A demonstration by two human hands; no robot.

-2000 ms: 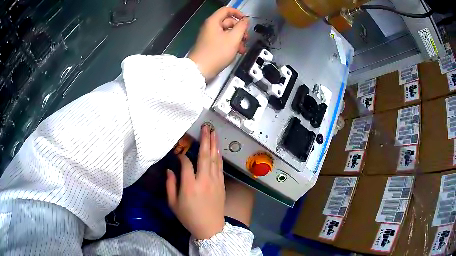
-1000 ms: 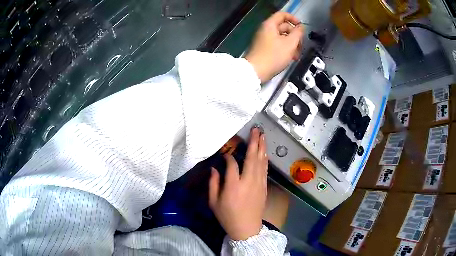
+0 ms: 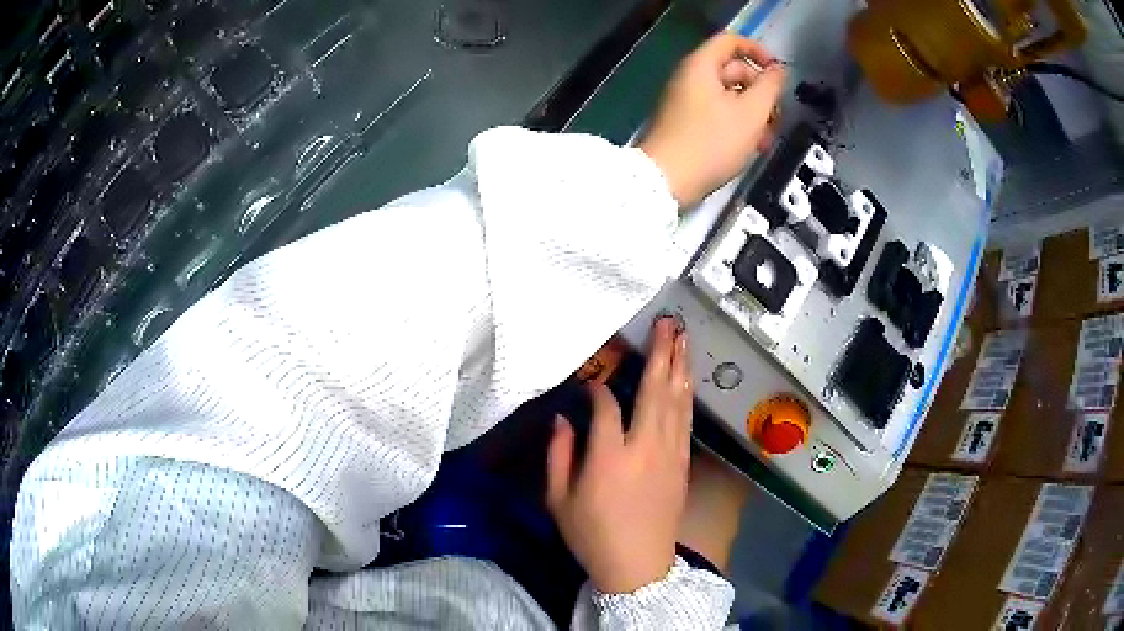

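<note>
The light grey press [image 3: 789, 351] stands right of centre. Its white nest [image 3: 740, 253] holds a black rounded-square part [image 3: 767, 272] with a bright round middle. My left hand [image 3: 721, 111] is over the press's far left edge, fingers curled and pinched. A thin dark line shows at its fingertips; I cannot tell whether it is held. My right hand [image 3: 629, 468] is palm down, thumb apart, its fingertips at a silver button [image 3: 669, 323] on the press front, partly covering it. A second silver button [image 3: 727, 375] is uncovered.
A black plate with white corner blocks [image 3: 851, 240] is behind the nest. Black pads [image 3: 873, 370] lie at its right. A red-orange stop knob [image 3: 779, 428] and green-ringed button [image 3: 823, 461] are on the front. A gold cylinder [image 3: 924, 49] hangs above. Cartons [image 3: 980, 518] stand right; glossy trays [image 3: 185, 136] left.
The view has shifted, so the press and both hands appear farther right. Against the press, both hands have stayed in nearly the same places, with no clear change in their pose.
</note>
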